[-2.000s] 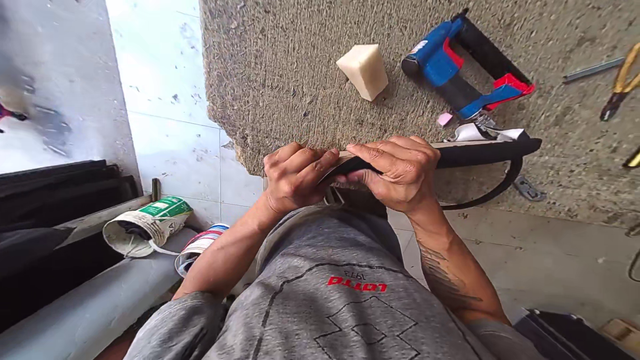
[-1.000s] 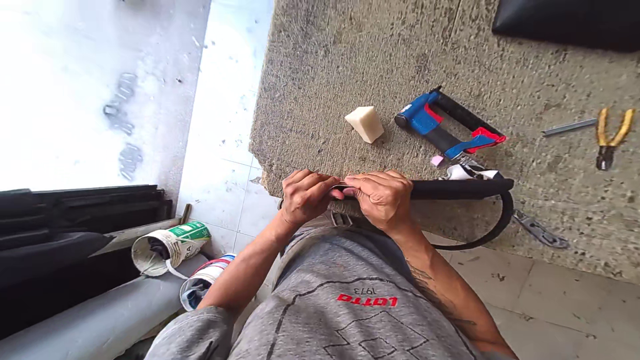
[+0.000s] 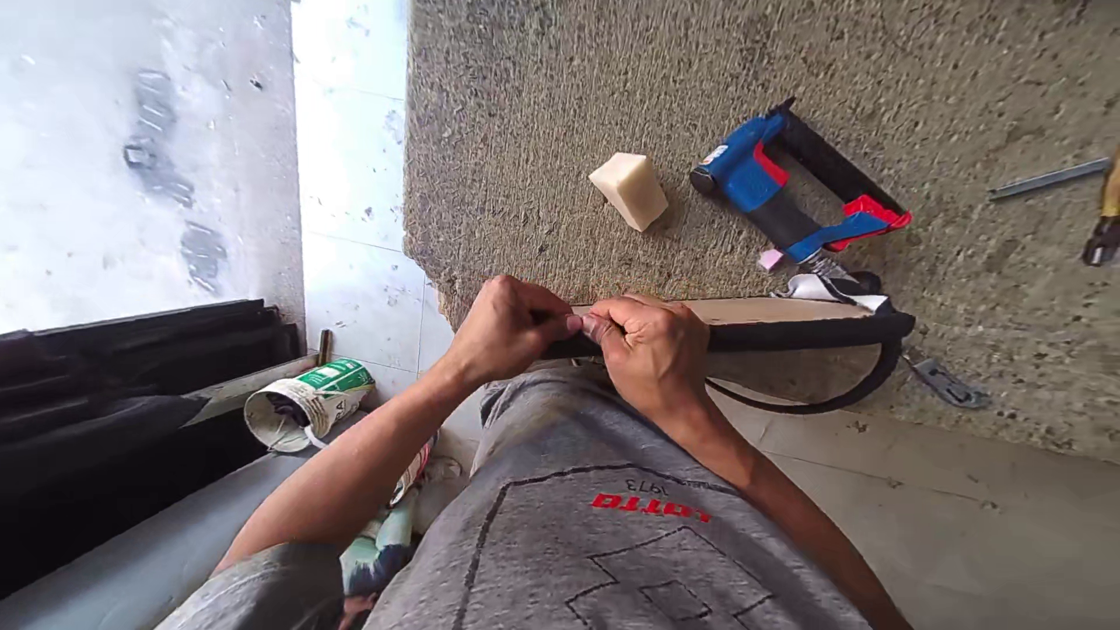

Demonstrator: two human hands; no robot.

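A long narrow panel with a pale board face and a black covering rests along the near edge of the carpet-covered table. My left hand pinches the black covering between thumb and fingers at the panel's left part. Beside it, thumb tips nearly touching, my right hand grips the same edge. A thin black strip curves below the panel's right end. White material lies at that end, by the nozzle of a blue and red pneumatic stapler. What lies under my fingers is hidden.
A cream block and a small pink piece lie beyond the panel. Further right are a metal strip and yellow-handled pliers; a grey metal tool is nearer. Lower left stand a bucket and stacked black material.
The panel's pale face now shows to the right of my hands, where mainly its black side showed before. Both hands remain at its edge, now slightly apart. The view has shifted.
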